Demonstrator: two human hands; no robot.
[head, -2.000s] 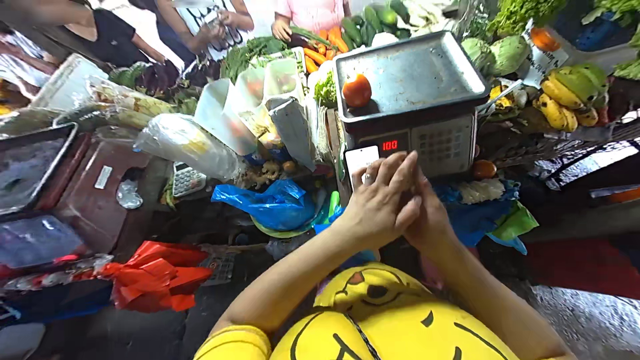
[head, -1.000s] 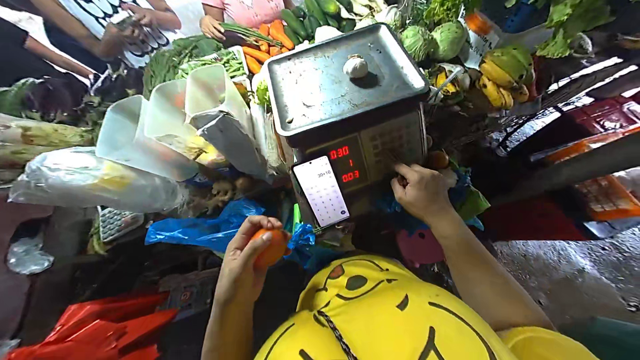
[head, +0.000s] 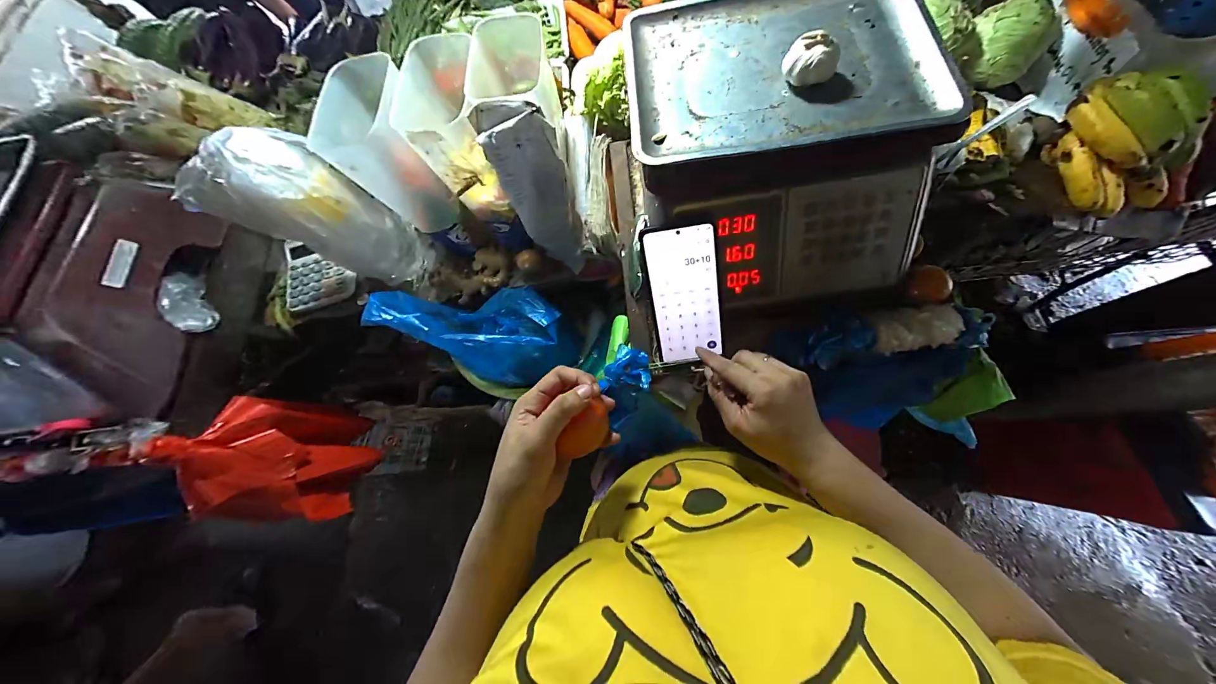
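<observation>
My left hand (head: 551, 418) holds an orange-red tomato (head: 584, 429), with a knotted blue plastic bag end (head: 627, 369) just beyond it. One finger of my right hand (head: 765, 394) touches the lower edge of a smartphone (head: 682, 294), which leans upright against the scale and shows a calculator. The digital weighing scale (head: 845, 223) has lit red digits. A garlic bulb (head: 810, 58) sits on its metal pan (head: 722, 95), right of the middle.
Blue plastic bags (head: 475, 328) lie left of the phone, near a small calculator (head: 316, 277). Clear plastic containers (head: 351, 114) stand behind. Bananas (head: 1102, 142) and cabbage (head: 1012, 43) are at the right. A red plastic bag (head: 271, 456) hangs at the lower left.
Two seconds ago the tomato was on the pan and my hands were together; the garlic is there now and the tomato is in my left hand. My right hand has moved from the scale's keys to the phone.
</observation>
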